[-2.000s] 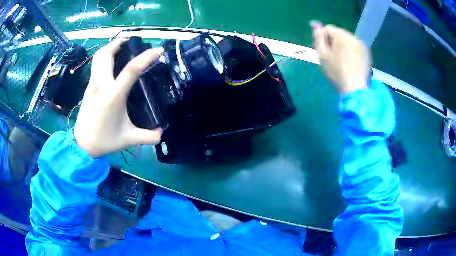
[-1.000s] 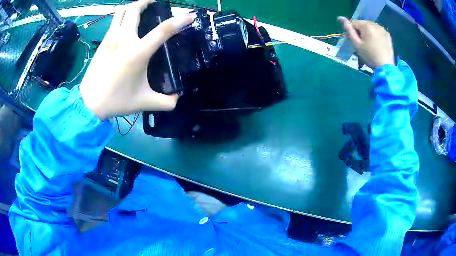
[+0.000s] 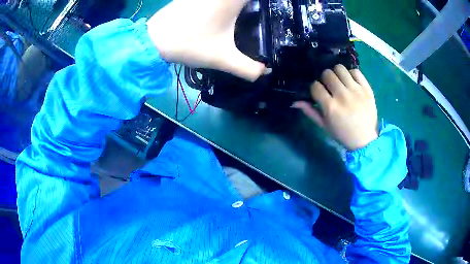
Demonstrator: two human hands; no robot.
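A bulky black unit (image 3: 288, 62) lies on the green bench top at the upper middle, its top cut off by the picture edge. My left hand (image 3: 206, 38) grips the black block on the unit's left part, thumb on the near side. My right hand (image 3: 348, 103) rests with curled fingers against the unit's right front; whether it holds anything is hidden. Thin red and black wires (image 3: 188, 98) hang from the unit's left end. A short bit of yellow wire (image 3: 354, 39) shows at its right edge.
Several small dark foam pads (image 3: 421, 160) lie on the bench at the right, beside my right sleeve. A white-edged rail (image 3: 376, 45) runs along the far side, with a grey post (image 3: 435, 36) at the upper right. A dark box (image 3: 141, 135) is below the bench's near edge.
My right hand has come from the far right, where it held out the thin wires, down to the unit's right front. The unit shows further right and higher, with my left hand still on it.
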